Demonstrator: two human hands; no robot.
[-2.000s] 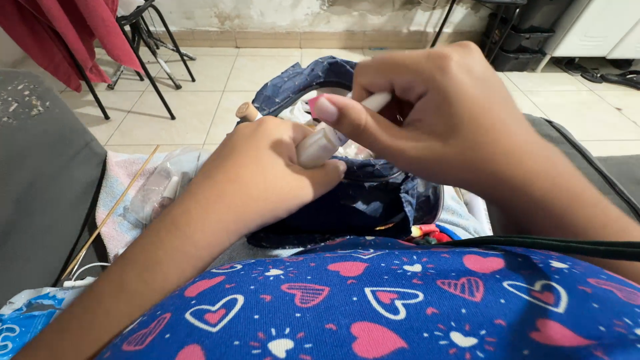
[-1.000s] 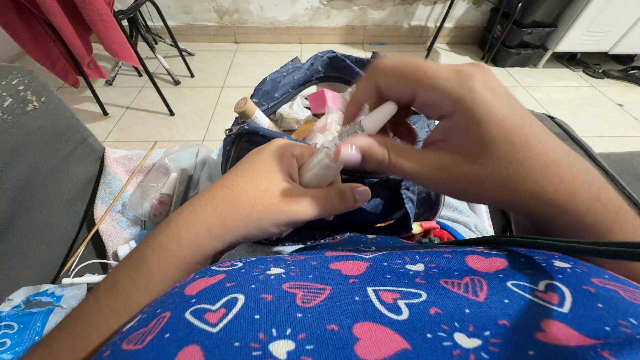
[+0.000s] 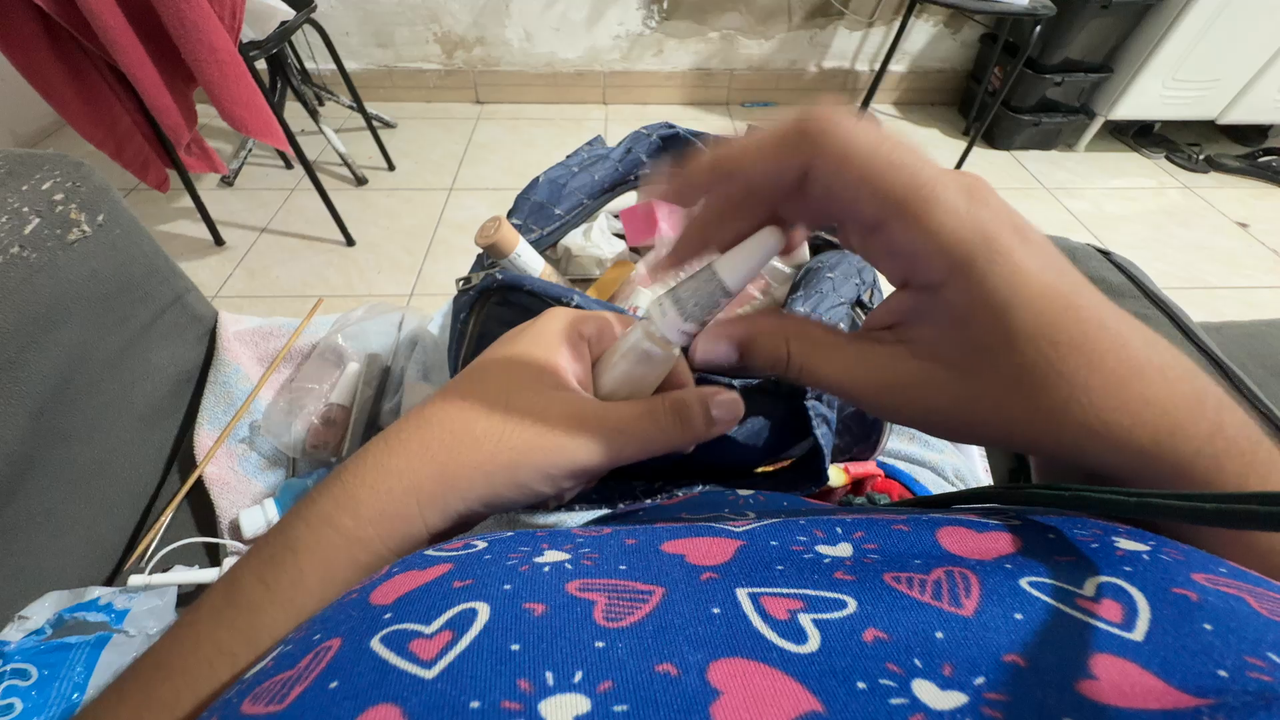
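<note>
My left hand (image 3: 590, 410) is wrapped around a small nail polish bottle (image 3: 636, 362) with milky, pale contents and a white tapered cap (image 3: 750, 258). The bottle tilts up to the right, with a greyish, partly worn band below the cap. My right hand (image 3: 880, 270) is blurred; its fingers are apart and arch over the cap, its thumb beside the bottle neck. Whether it touches the cap cannot be told. Behind both hands sits an open dark blue quilted bag (image 3: 610, 180), holding a pink block (image 3: 650, 222), a beige-capped container (image 3: 515, 246) and crumpled white plastic.
On a towel (image 3: 240, 385) at left lie a thin wooden stick (image 3: 235, 420), a clear plastic bag (image 3: 320, 375) with another small bottle, and a white-capped bottle (image 3: 262, 515). Grey upholstery flanks both sides. Beyond the tiled floor stand a stool (image 3: 290, 110) and black crates (image 3: 1040, 90).
My right hand had its fingers closed around the white cap two seconds ago; now they are spread above it. The bottle stays in my left hand, and more of its neck and cap shows.
</note>
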